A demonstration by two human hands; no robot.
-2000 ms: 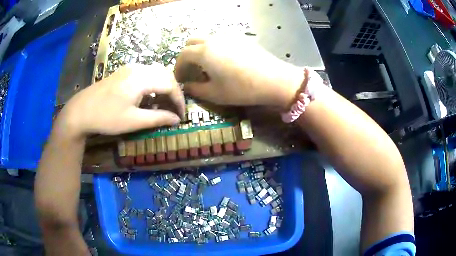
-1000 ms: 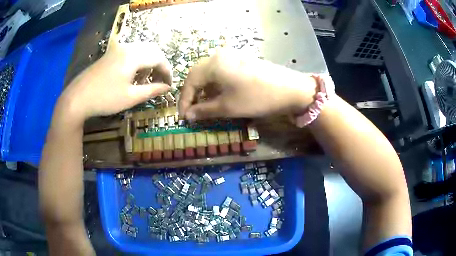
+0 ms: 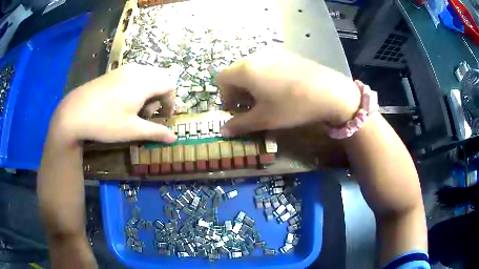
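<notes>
The near loading fixture (image 3: 204,154), a brass-coloured block with dark red blocks along its front, lies across the work plate's front. Several silvery connectors (image 3: 199,127) stand in its middle slots behind a green strip (image 3: 202,141). My left hand (image 3: 118,107) is over the fixture's left part, thumb tip at the green strip, fingers curled behind. My right hand (image 3: 289,92) is over its right part, thumb tip at the slots' right side. The hands hide the end slots and whatever is between the fingers. A heap of loose connectors (image 3: 202,63) lies behind.
A blue front tray (image 3: 316,231) with scattered connectors is below the plate. The brass-coloured side rail (image 3: 118,44) borders the heap's left. The work plate (image 3: 320,52) shows at right. Blue left trays (image 3: 44,100) stand beside it. A small white fan (image 3: 469,76) is far right.
Both hands have lowered onto the fixture; my left moved down, my right moved right. Connectors in the middle slots are now uncovered between the thumbs. The view has shifted slightly.
</notes>
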